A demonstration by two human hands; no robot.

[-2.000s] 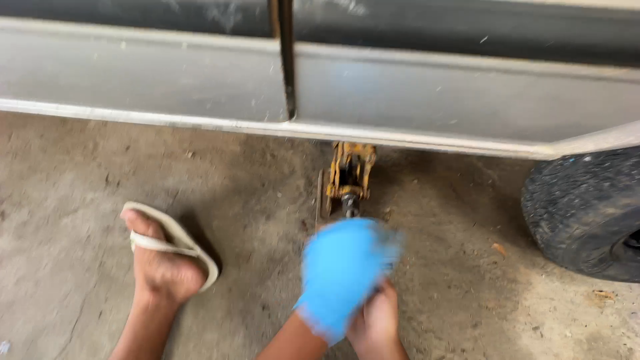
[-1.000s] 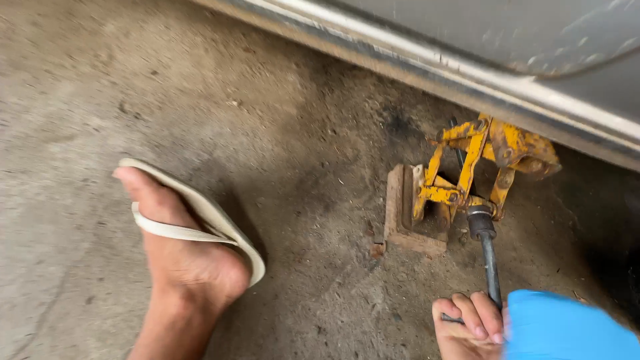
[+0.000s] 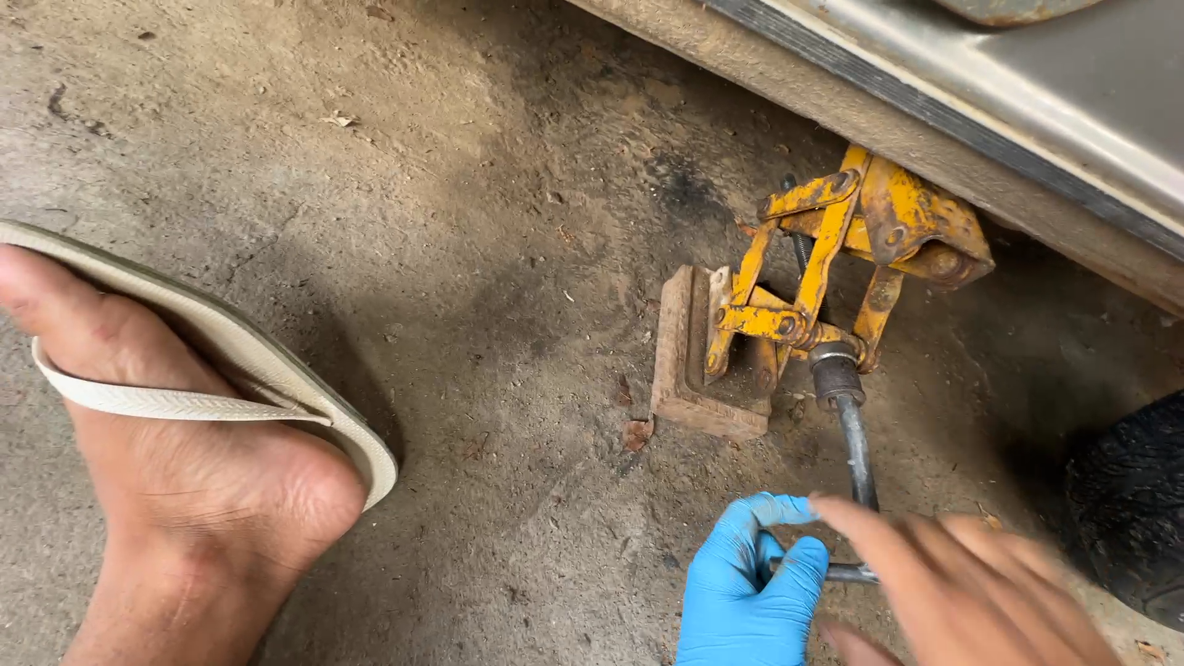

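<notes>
A yellow, rusty scissor jack (image 3: pixel 814 268) stands under the car's sill, its base on a worn wooden block (image 3: pixel 708 407). A dark socket (image 3: pixel 836 375) on a bent metal crank handle (image 3: pixel 858 453) sits at the jack's screw end. My left hand (image 3: pixel 754 583), in a blue glove, is curled around the end of the handle, thumb and index finger about it. My bare right hand (image 3: pixel 962 573) is blurred, its fingers stretched over the handle's bend, which it partly hides. Whether it touches the handle cannot be told.
The car's sill (image 3: pixel 925 111) crosses the upper right, and a black tyre (image 3: pixel 1133 509) is at the right edge. My foot (image 3: pixel 185 444) in a pale flip-flop (image 3: pixel 268 361) rests on the stained concrete floor (image 3: pixel 462 305) at the left. A dry leaf (image 3: pixel 637 433) lies beside the block.
My bare right hand, closed around the handle one second ago, has opened and now lies right of the glove. The gloved left hand has moved to the handle's end. The view has turned and come closer.
</notes>
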